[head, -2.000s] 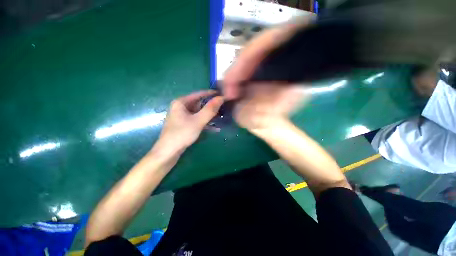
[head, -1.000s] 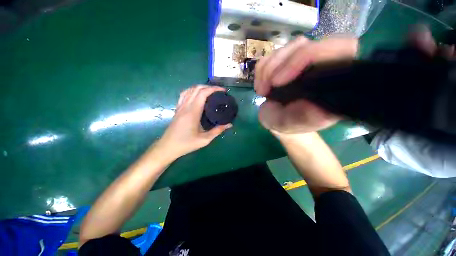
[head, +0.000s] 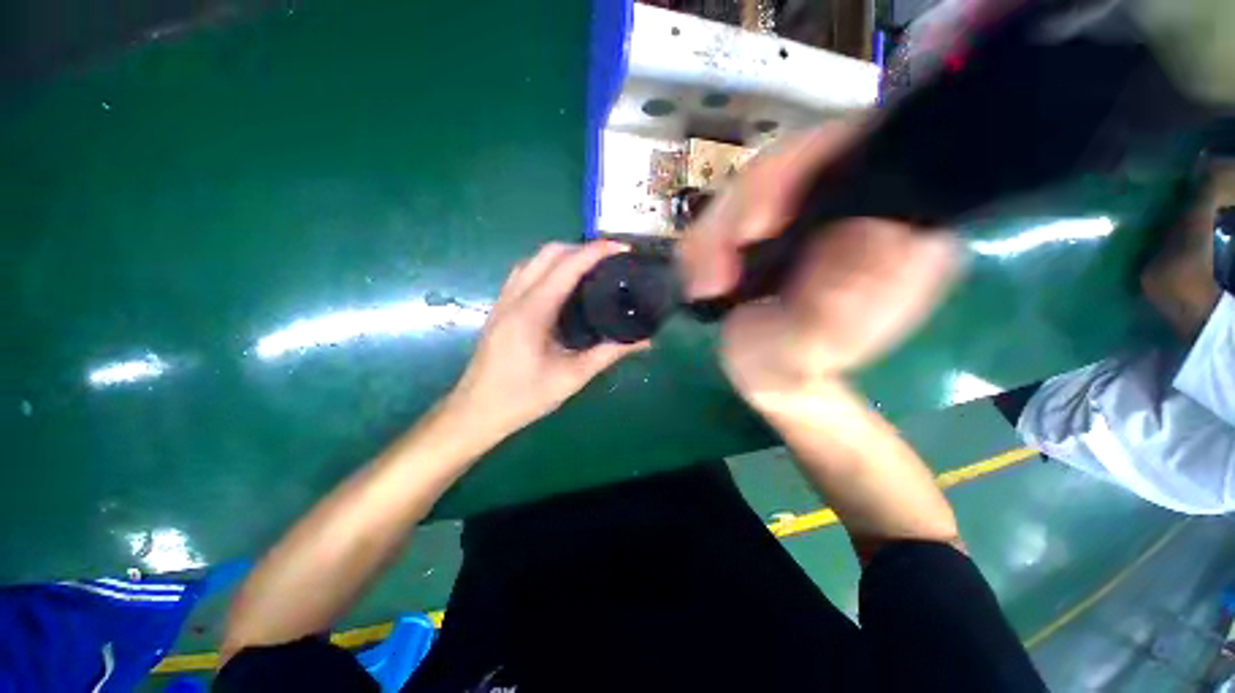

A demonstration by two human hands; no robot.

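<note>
My left hand is wrapped around a round black housing with its dark round face turned up, over the green bench top. My right hand, blurred, grips a long thick black electric screwdriver that slants up to the right. Its front end is close to the right side of the housing; the bit is too blurred to make out. The white screw feeder with blue sides stands just beyond the hands, its brass-coloured pickup block partly behind my right hand.
A person in white clothing is at the right edge. Blue cloth with white stripes lies at the lower left. A bright blue object is beside my lap. A yellow line runs along the green floor.
Since a second ago, the screwdriver and right hand have come nearer the housing, and the tool is tilted more steeply. The left hand still holds the housing, slightly further right in view.
</note>
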